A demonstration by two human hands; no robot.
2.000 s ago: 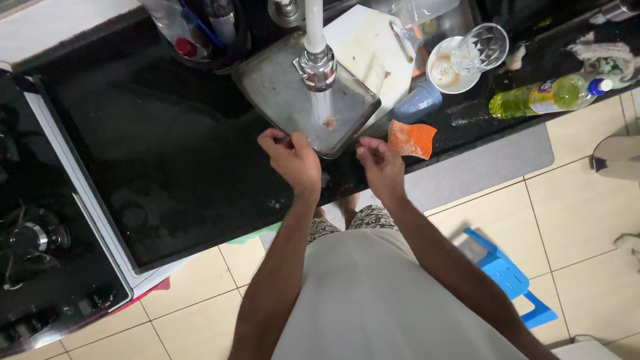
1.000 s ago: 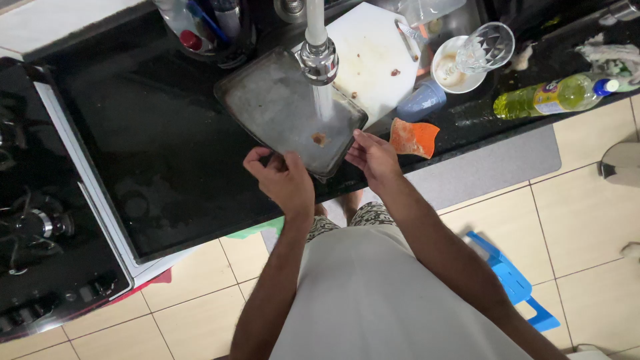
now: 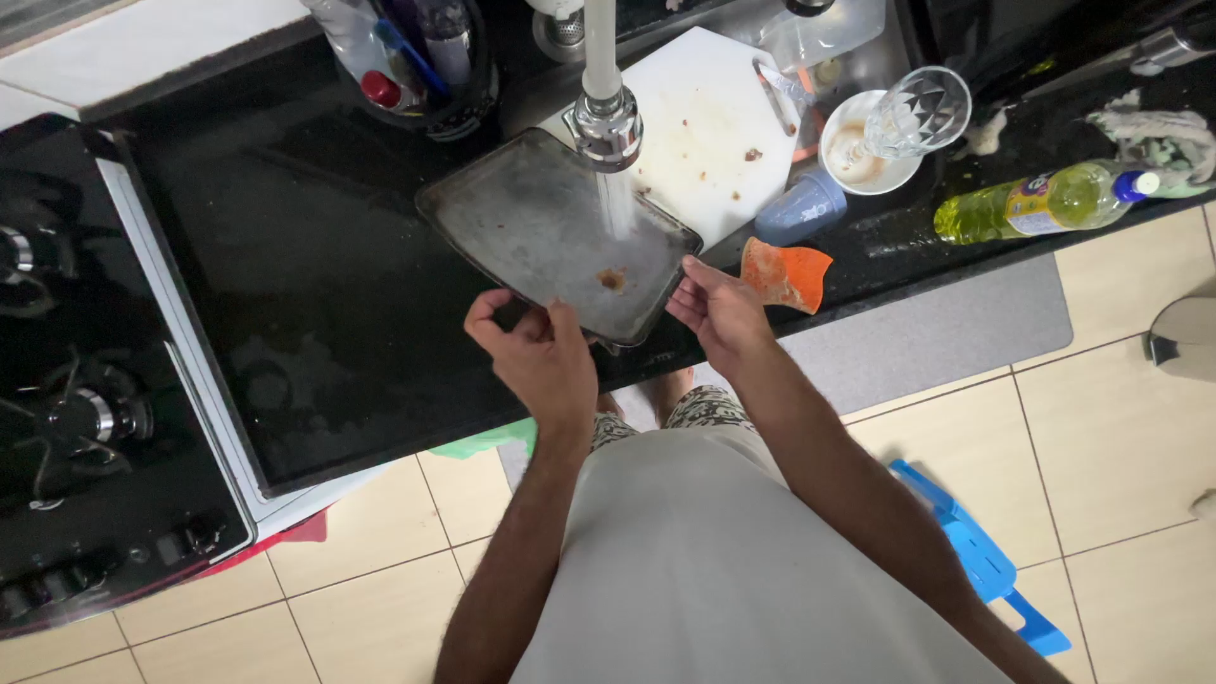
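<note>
Water runs from the faucet [image 3: 605, 133] onto a dark metal baking tray [image 3: 560, 228], which is tilted over the sink and has a brown residue spot near its lower end. My left hand [image 3: 541, 351] grips the tray's near edge, fingers bent over the rim. At the tray's right corner, my right hand [image 3: 717, 309] pinches the edge between thumb and fingers. Behind the tray a white cutting board [image 3: 708, 123] with brown food bits lies across the sink. An orange sponge cloth [image 3: 787, 275] rests on the counter's edge just right of my right hand.
Right of the board are a blue plastic cup [image 3: 803, 207], a white bowl [image 3: 855, 169] with a glass goblet [image 3: 917, 114] in it, and a bottle of yellow-green liquid [image 3: 1045, 201]. A dark caddy [image 3: 456, 114] holds bottles at the back left. The gas stove [image 3: 85, 408] is far left.
Both hands have come to hold the tray's near edges. The tray has turned and shifted left, uncovering more of the cutting board.
</note>
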